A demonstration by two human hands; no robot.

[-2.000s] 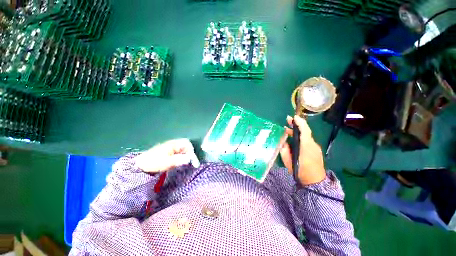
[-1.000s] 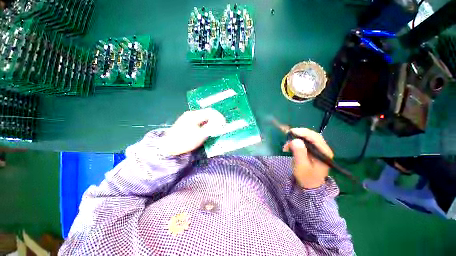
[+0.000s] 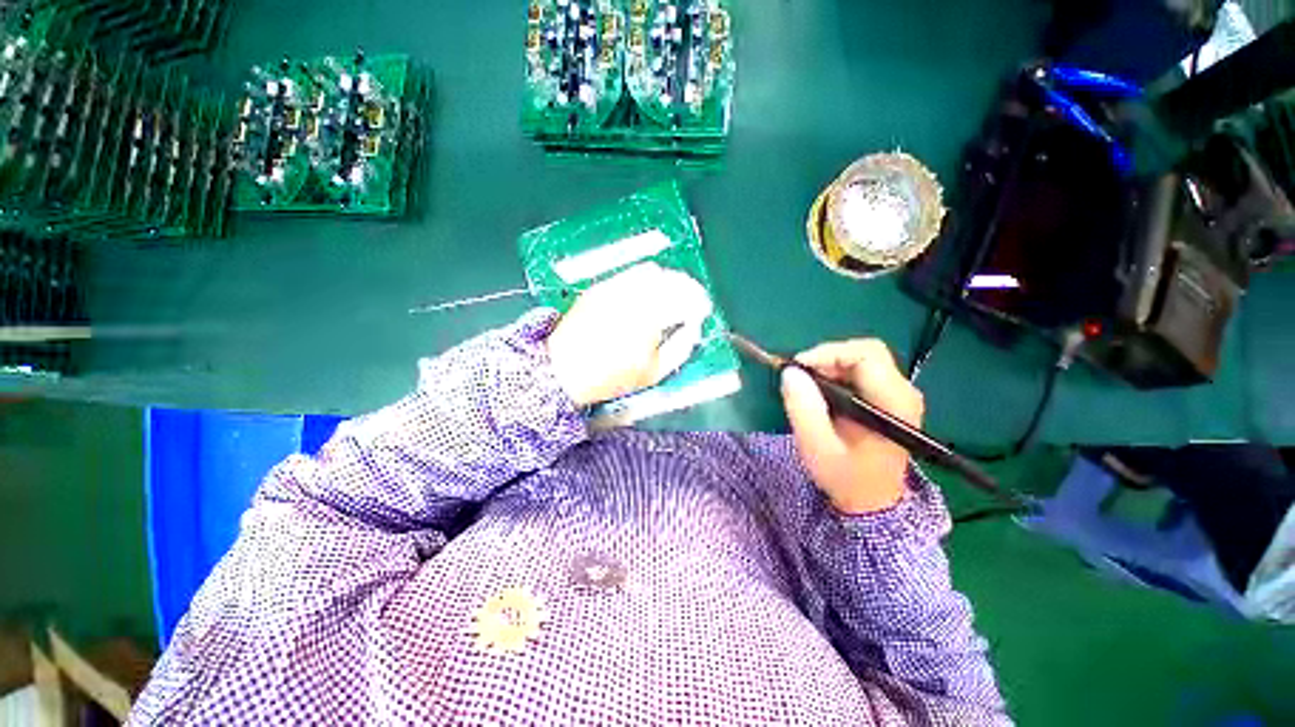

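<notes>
A green circuit board [image 3: 611, 257] with white strips lies at the bench's near edge, tilted slightly. My left hand [image 3: 625, 334] is over the board and covers its middle; a thin silvery strand of solder wire [image 3: 476, 300] extends left from beside it. The fingers look pinched near the board's right side, on what looks like the wire. My right hand [image 3: 859, 419] holds a black soldering iron [image 3: 909, 435] like a pen. The iron's tip points left, at the board's right edge by my left fingertips. Whether it touches is unclear.
A round tin [image 3: 876, 213] with greyish contents stands right of the board. Populated boards [image 3: 625, 78] lie beyond, with another stack [image 3: 324, 142] left of them. Tall board stacks [image 3: 114, 142] fill the far left. A dark soldering station [image 3: 1058, 213] stands right. A blue bin [image 3: 213, 497] is lower left.
The board has turned and come to lie on the bench. My left hand has moved right over it. The iron has swung from the tin to the board. The view has shifted slightly.
</notes>
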